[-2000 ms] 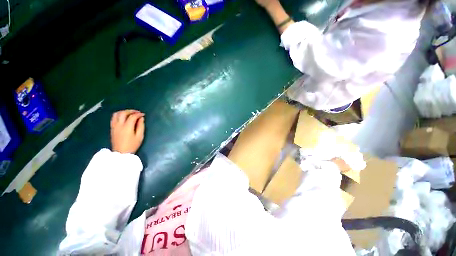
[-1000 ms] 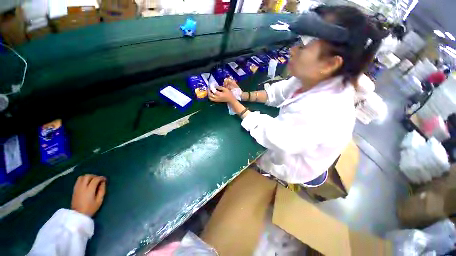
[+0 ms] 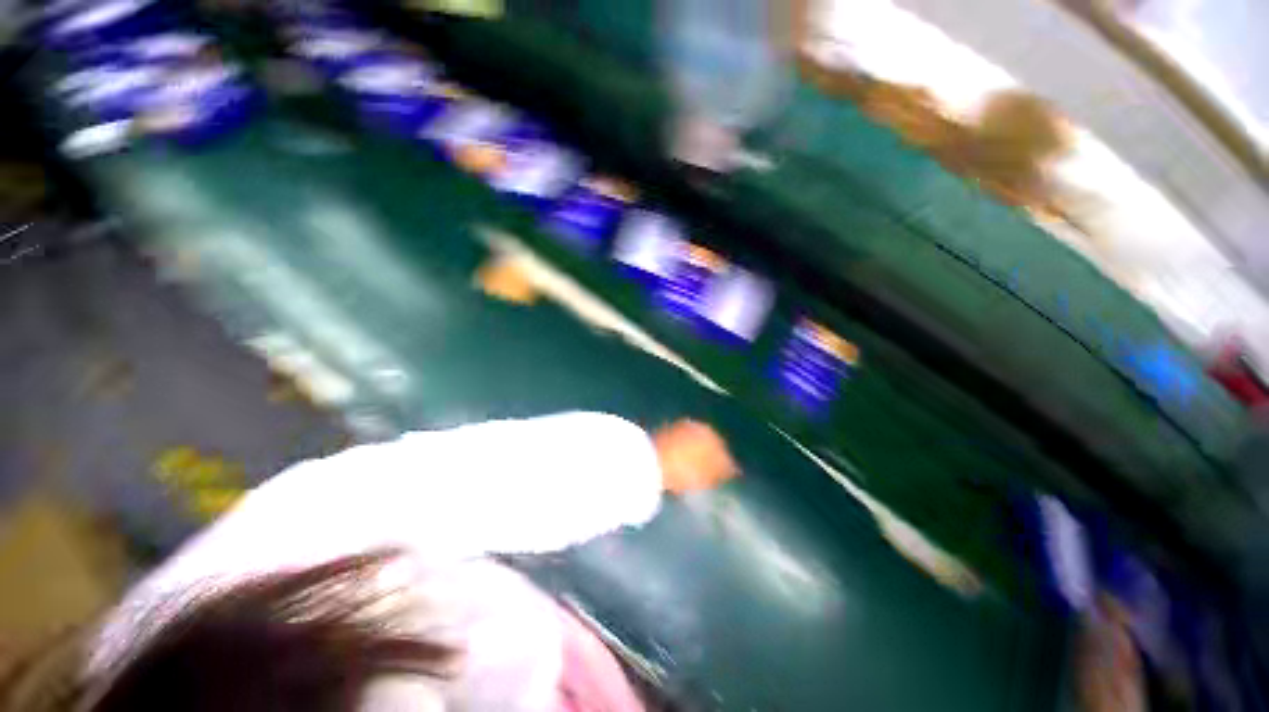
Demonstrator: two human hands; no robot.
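My left hand [image 3: 696,456] is a small blurred shape at the end of my white sleeve, over the green bench surface [image 3: 821,487]. Its fingers cannot be made out, and no object shows in it. My right hand is not in view. A single blue box [image 3: 814,365] with an orange patch lies on the dark belt beyond the hand, not touching it. More blue boxes with white parts [image 3: 731,299] lie in a row to the upper left. The whole picture is blurred.
A worn cream tape strip [image 3: 612,320] runs along the seam, with an orange-tan scrap [image 3: 509,274] beside it. Another person's hand [image 3: 1109,665] is by blue boxes at the lower right. A blue object [image 3: 1158,369] is on the far ledge.
The view has swung left and tilted. More of the box row shows, and the other worker is mostly out of view. My left sleeve now crosses the lower middle.
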